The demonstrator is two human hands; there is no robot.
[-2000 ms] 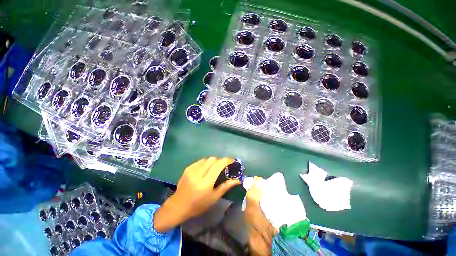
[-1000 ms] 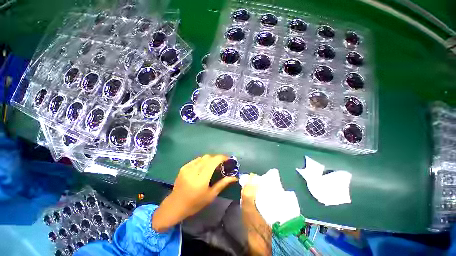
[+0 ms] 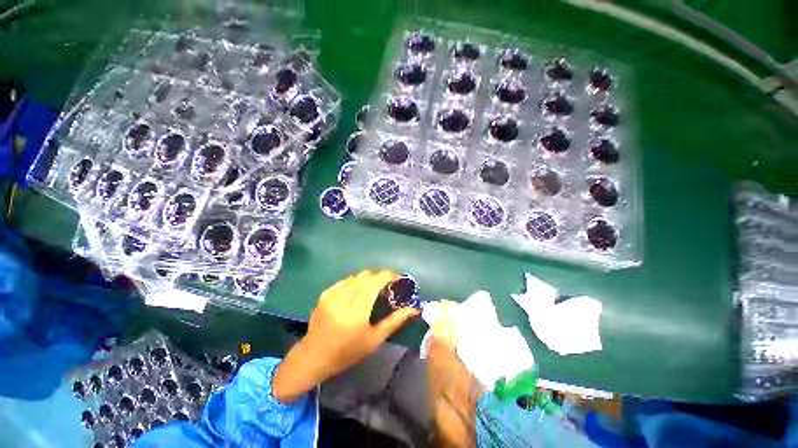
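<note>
My left hand, bare with a blue sleeve, grips a dark glossy disc by its rim between thumb and fingers, above the bench's near edge. My right hand is close to the right of the disc and holds a crumpled white wipe. A small white tip of the wipe points at the disc; whether it touches is unclear. A bright green piece shows below the wipe. The clear working tray holds rows of dark discs; several pockets near its front show a pale grid pattern.
Clear trays are stacked askew on the left. Loose discs lie beside the working tray's left edge. A spare white wipe lies on the green bench. A lower tray is at lower left, a greyish tray at far right.
The trays and spare wipe have shifted slightly in the picture as the view moved. The left hand still holds the disc and the right hand the wipe, both nearly in the same place.
</note>
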